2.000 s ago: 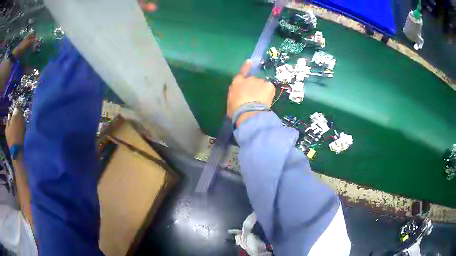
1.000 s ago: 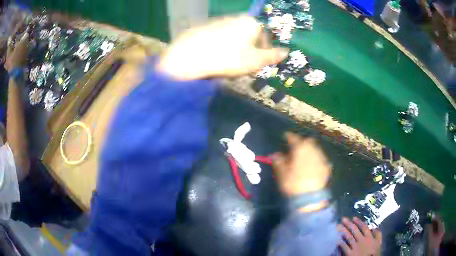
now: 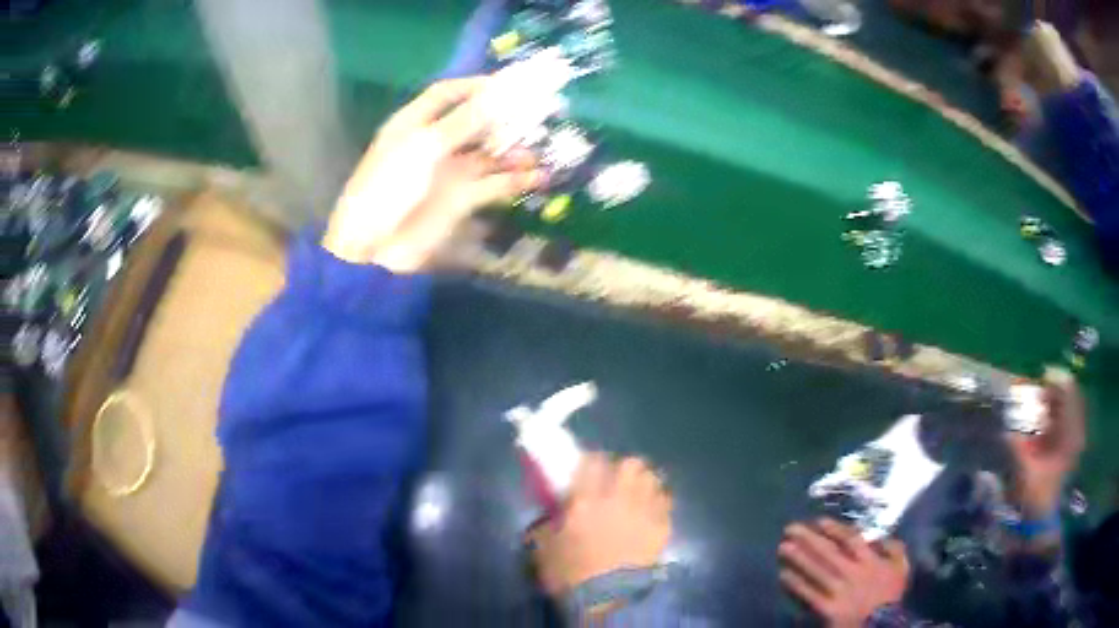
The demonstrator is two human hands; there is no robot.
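My left hand [image 3: 411, 172], in a blue sleeve, reaches over the green belt. Its thumb and fingers are closed around a bright white wired assembly [image 3: 528, 101] at the near side of a pile; the grip is partly blurred. My right hand [image 3: 611, 521] is low on the dark bench, closed over the red handles of hand cutters [image 3: 558, 456]. The cutters' white-wrapped end points up and away, and part of the handles is hidden under my fingers. More assemblies [image 3: 617, 183] with white and yellow parts lie just right of my left hand.
A cardboard tray [image 3: 203, 331] with a pale ring and a dark stick sits left. Assemblies pile beyond it. A grey post [image 3: 276, 98] and worn belt edge [image 3: 712, 301] stand ahead. Another person's hands [image 3: 847, 567] work at right beside a white scrap [image 3: 902, 478].
My right hand has left the translucent bar and come down onto the cutters, closing on their handles. My left hand has reached the pile and closed on an assembly. The view has shifted right.
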